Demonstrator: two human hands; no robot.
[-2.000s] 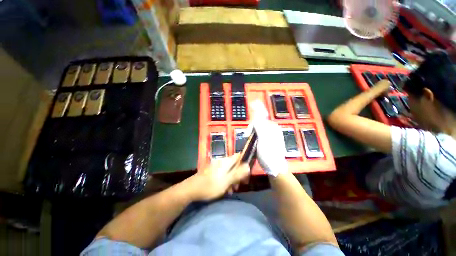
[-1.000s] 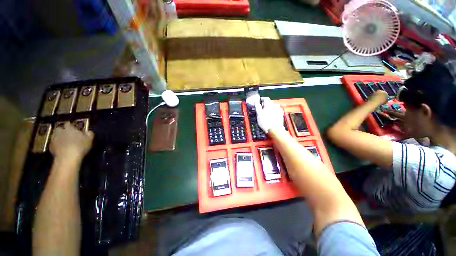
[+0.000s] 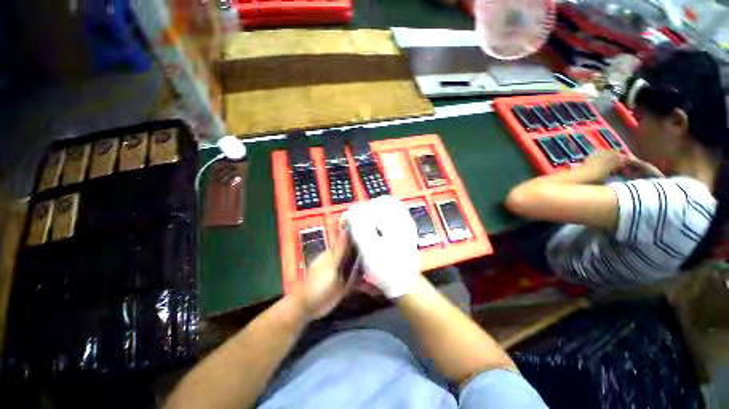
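Note:
My bare left hand (image 3: pixel 321 283) and my white-gloved right hand (image 3: pixel 385 246) meet over the front edge of the red tray (image 3: pixel 281 190). A dark, thin flip phone (image 3: pixel 349 257) is held between them, mostly hidden by the fingers. Three open flip phones (image 3: pixel 339 182) with keypads lie in the tray's back row at the left. A closed phone (image 3: pixel 430 169) lies at the back right, and more closed phones (image 3: pixel 453 220) lie in the front row. Gold covers (image 3: pixel 104 157) lie in the black tray (image 3: pixel 120 232) at the left, five in the back row and two in front.
A reddish-brown phone or case (image 3: pixel 225 194) lies beside a white round-ended cable (image 3: pixel 232 147). Behind are a cardboard sheet (image 3: pixel 320 104), a grey panel (image 3: pixel 472 82) and a pink-white fan (image 3: pixel 515 25). At right, a person in a striped sleeve (image 3: pixel 655 209) works at another red tray (image 3: pixel 511 128).
My left hand has left the black tray, where one gold cover fewer lies in the second row. My right hand has come back from the third open phone. Both hands now meet around a phone.

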